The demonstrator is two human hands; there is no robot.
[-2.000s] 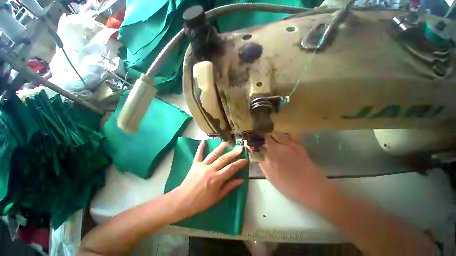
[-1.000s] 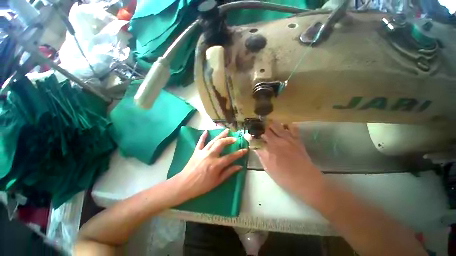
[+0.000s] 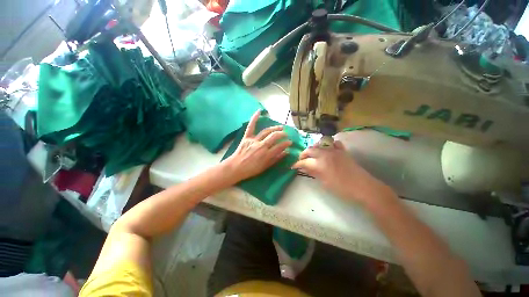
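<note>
A flat green cloth piece (image 3: 270,184) lies on the white table, its far end under the left end of the cream sewing machine head (image 3: 406,87). My left hand (image 3: 261,152) lies flat on the cloth with its fingers spread. My right hand (image 3: 325,165) is at the cloth's right edge, just in front of the needle area, fingers bent together. Its fingertips are at the edge, but whether they pinch it cannot be told. The needle is hard to make out.
More flat green pieces (image 3: 217,110) lie left of the needle. A big ruffled dark-green heap (image 3: 124,110) is at the left. A larger green stack (image 3: 255,29) and a pale lamp (image 3: 259,66) are behind. The worn table edge (image 3: 348,238) runs across the front.
The view has shifted, so the machine appears further right. The cloth under my left hand has gone further under the machine head and lies more slanted. Green cloth now shows behind the needle area.
</note>
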